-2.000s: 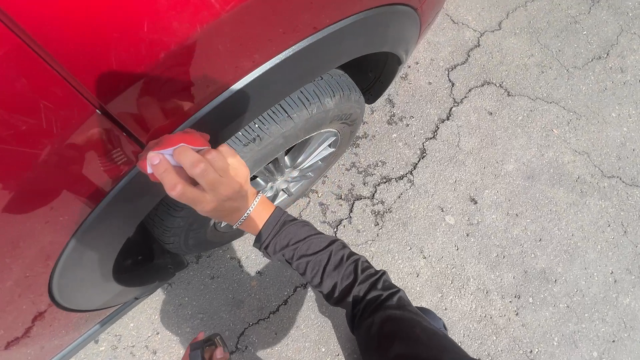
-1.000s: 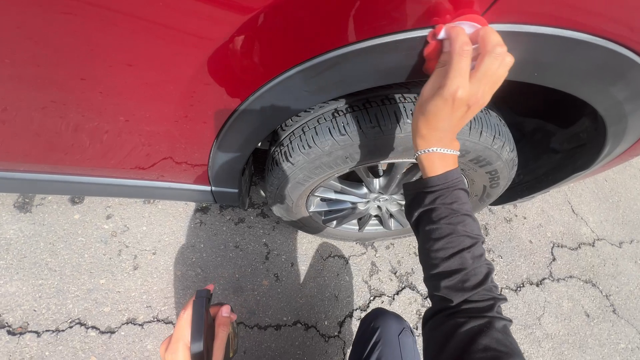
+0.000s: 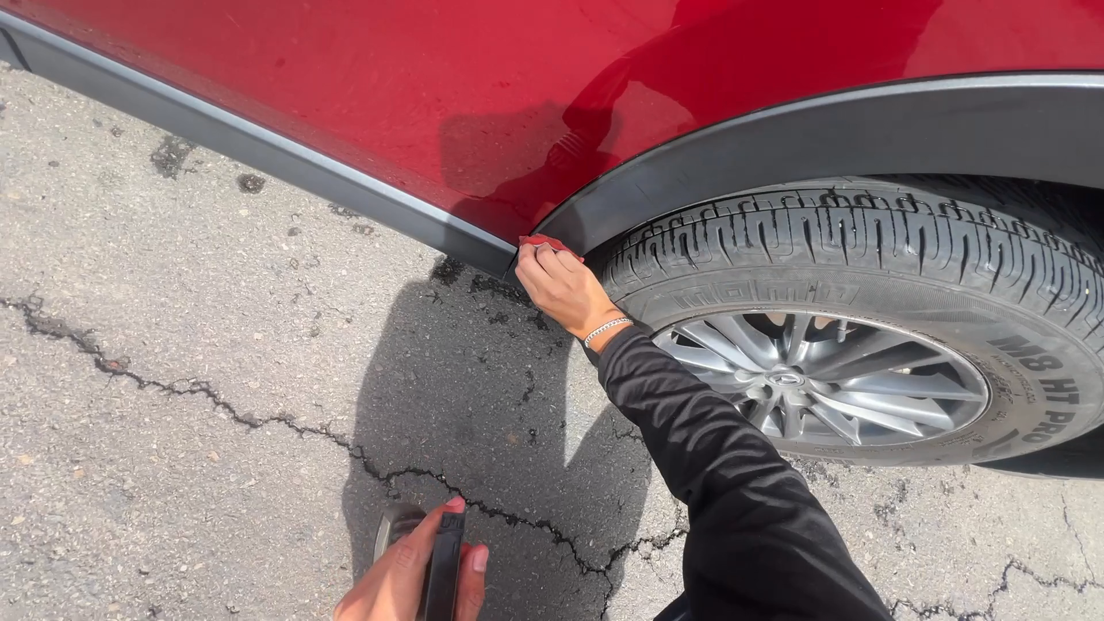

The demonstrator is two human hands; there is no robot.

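Note:
My right hand (image 3: 565, 289), with a chain bracelet at the wrist and a black sleeve, holds a red cloth (image 3: 550, 245) against the lower end of the dark plastic wheel-arch trim (image 3: 638, 191), where it meets the sill. Much of the cloth is hidden under the fingers. At the bottom of the view my left hand (image 3: 414, 565) grips a black object (image 3: 443, 561), seen edge-on, with a rounded metallic part on its left; what it is I cannot tell. Above my right hand is the car's red body panel (image 3: 371, 103).
Right of my right hand stands the tyre (image 3: 862, 267) with its silver alloy wheel (image 3: 789, 379). The grey sill trim (image 3: 259, 142) runs to the upper left. Cracked asphalt (image 3: 172, 483) lies below, partly in shadow.
My right hand has moved with the cloth from the top of the wheel arch down to its lower end beside the sill. The left hand still holds the black object.

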